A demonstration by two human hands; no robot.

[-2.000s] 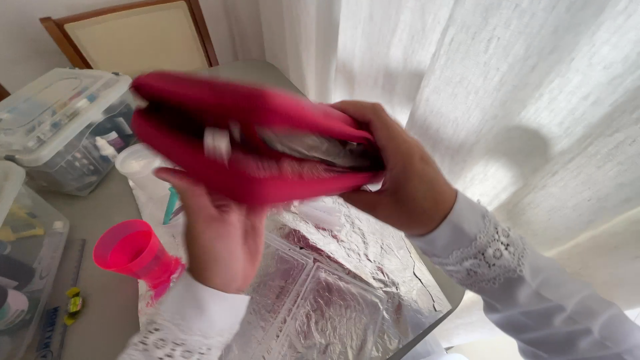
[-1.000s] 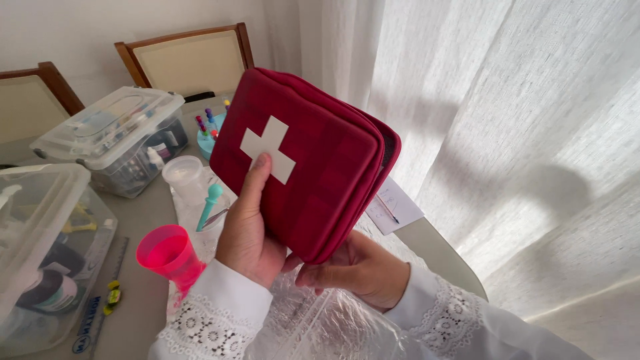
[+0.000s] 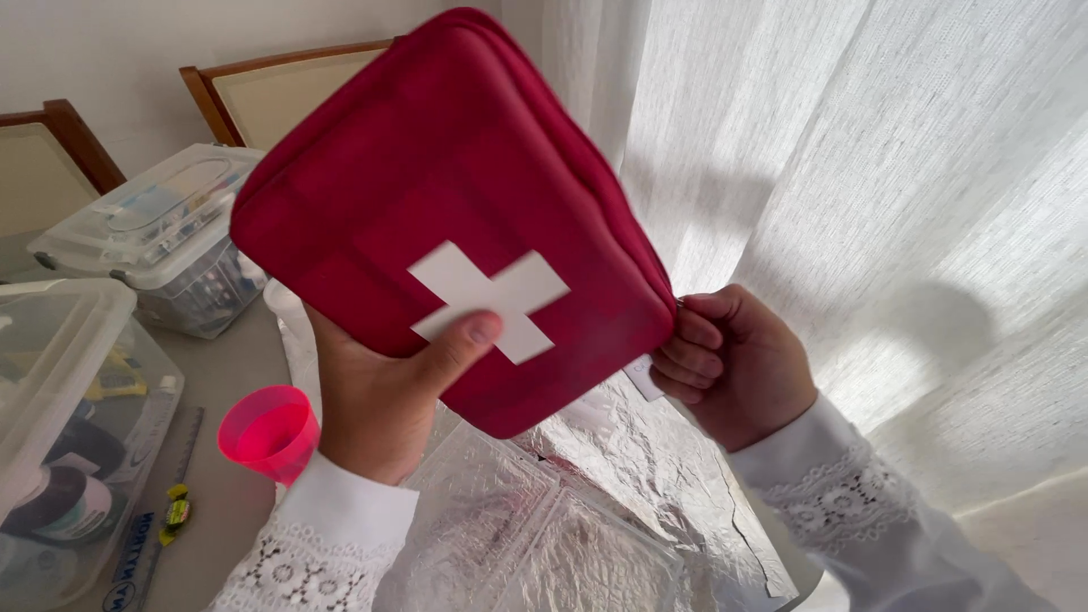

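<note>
A red zippered first-aid case with a white cross is held up, tilted, above the table. My left hand grips it from the lower left, its thumb lying on the white cross and its fingers hidden behind. At the lower right corner, the fingertips of my right hand pinch what seems to be the zipper pull. Beneath the case, clear plastic trays lie on crumpled aluminum foil. Left of my left hand stands a translucent pink cup.
Two clear plastic storage boxes, one nearer and one farther back, stand at the left. A ruler and a yellow wrapped candy lie by the nearer one. Chairs stand behind; a white curtain hangs at the right.
Two seconds ago the case showed a gaping opening; now its cross side faces me and it looks mostly closed. My right hand has moved from beneath the case to its right corner.
</note>
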